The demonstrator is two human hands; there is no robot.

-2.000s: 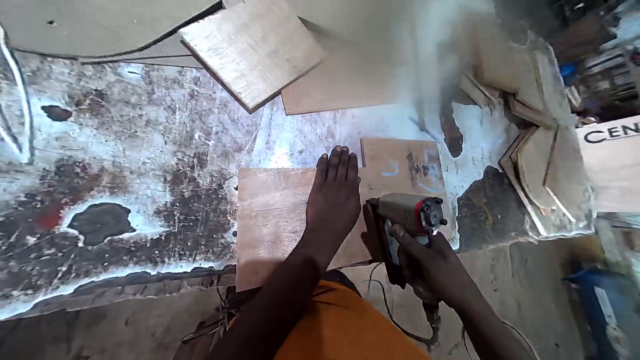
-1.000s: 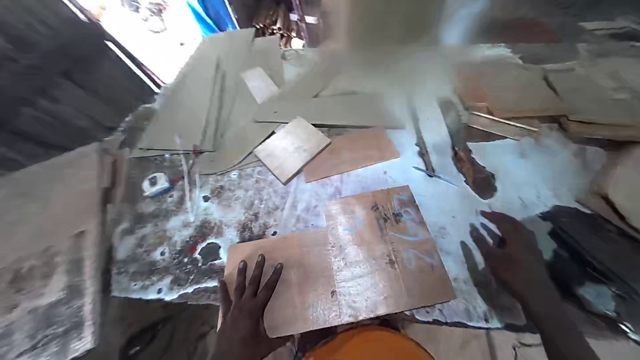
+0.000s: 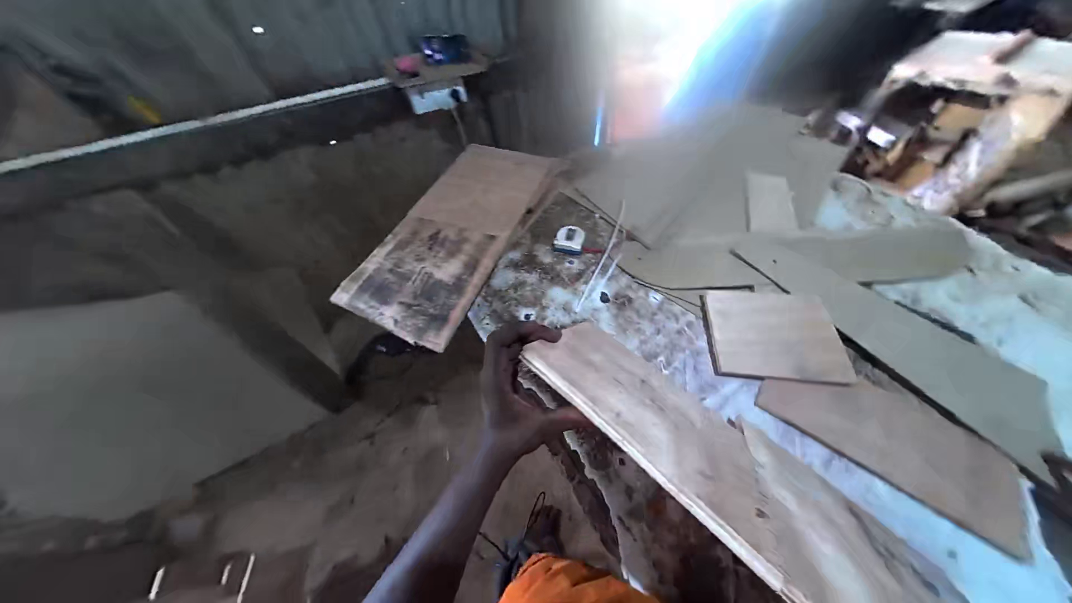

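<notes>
My left hand [image 3: 528, 398] grips the near left corner of a plywood panel [image 3: 662, 427], fingers over the end and thumb at its long edge. The panel is tilted over the worktable [image 3: 691, 360] and runs off toward the lower right of the view. My right hand is out of view. Beyond the held panel lies a small pale plywood piece [image 3: 775, 335], its corner over a browner plywood piece [image 3: 904, 452]. A stack of plywood panels [image 3: 461, 201] with a stained top sits at the table's left end.
A white tape measure [image 3: 569, 240] and a thin pale strip [image 3: 601, 258] lie near the stack. Large grey sheets [image 3: 921, 335] cover the table's far side. Against the corrugated wall is a small shelf [image 3: 440, 71] with a socket box. Wood scraps [image 3: 955, 126] lie at the upper right.
The view has swung far to the left. The plywood, flat on the table one second ago, is now tilted in my left hand. The nail gun my right hand held two seconds ago is out of view.
</notes>
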